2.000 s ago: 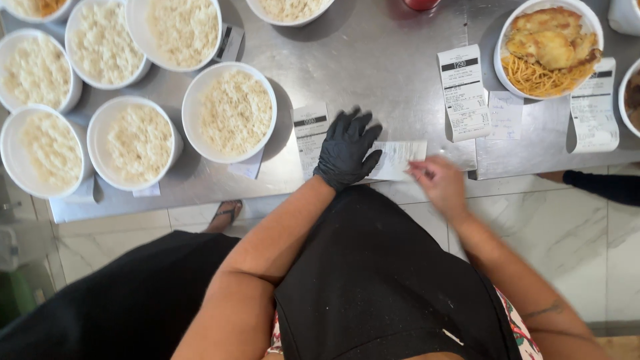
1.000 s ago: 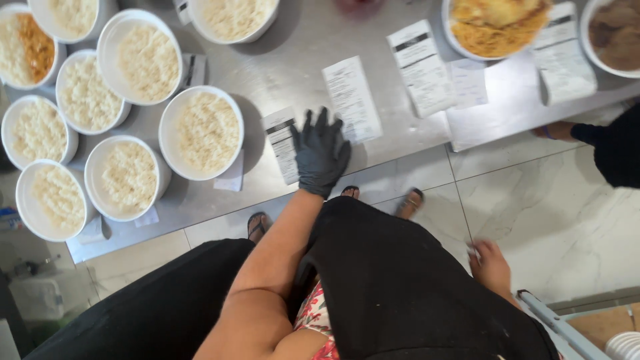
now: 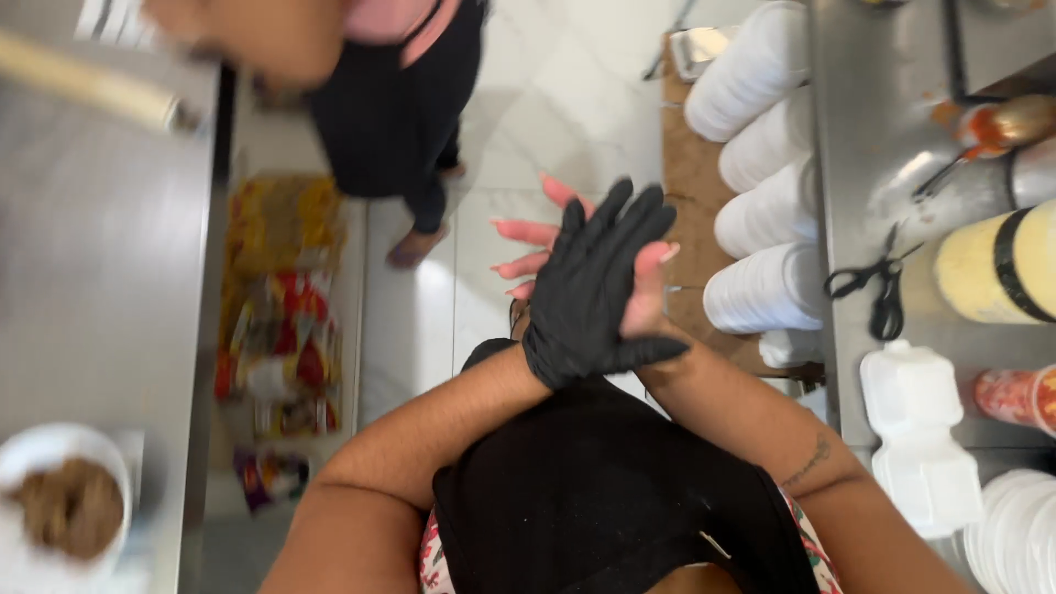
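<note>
In front of my black apron, my left hand, in a black glove, lies palm to palm over my bare right hand. The gloved fingers are extended. Fingertips of my right hand show beyond both sides of the glove; its palm is hidden. Neither hand holds an object. Nearest on the right are stacks of white foam containers, and beyond them black-handled scissors lie on a steel counter.
A steel counter with a bowl of brown food stands left, above shelved packets. Another person stands ahead. The right counter holds a yellow-filled bottle, an unfolded foam box and stacked white lids.
The view has swung far round from the counter with rice bowls and paper slips. My gloved left hand has left that counter, and both hands have come together.
</note>
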